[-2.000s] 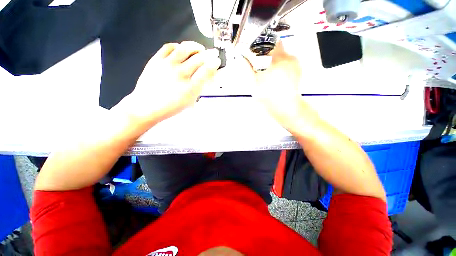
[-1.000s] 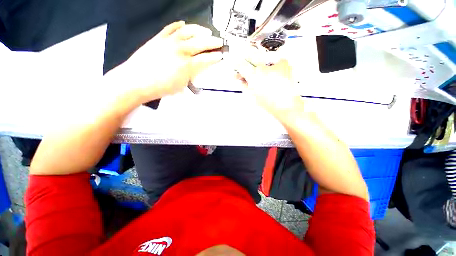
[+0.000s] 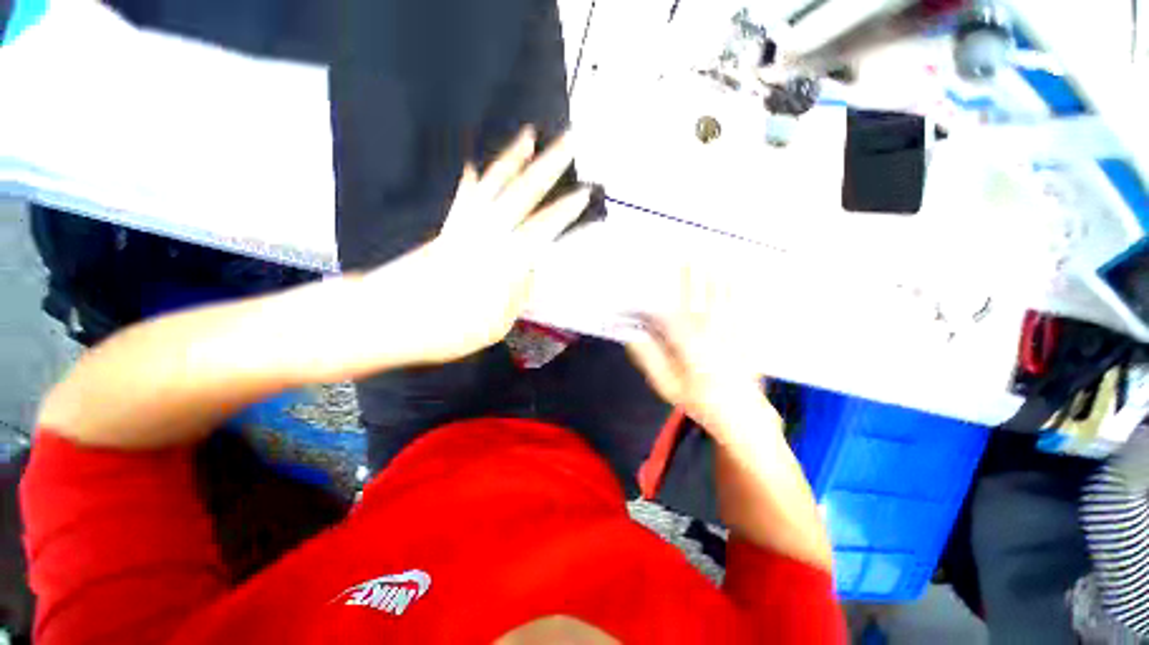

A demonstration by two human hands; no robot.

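A large black cloth panel [image 3: 441, 88] lies on the white table left of the sewing machine and reaches toward the front edge. My left hand [image 3: 485, 252] rests on its right part with the fingers spread. A small dark piece shows by the left fingertips; whether it is separate cannot be told. My right hand [image 3: 687, 340] is at the table's front edge, blurred and overexposed, with no held thing visible; its fingers are hard to make out. The needle area of the sewing machine [image 3: 743, 51] is beyond both hands, blurred.
A black rectangle [image 3: 883, 161] lies on the table right of the needle. A blue crate [image 3: 895, 491] stands below the table at the right. Red and dark items [image 3: 1038, 343] are at the table's right end. A striped sleeve [image 3: 1121, 536] shows at the right edge.
The view has turned and shifted. Both hands have moved from beside the needle toward the table's front edge. The left fingers have spread, and the black panel has come nearer to the wearer.
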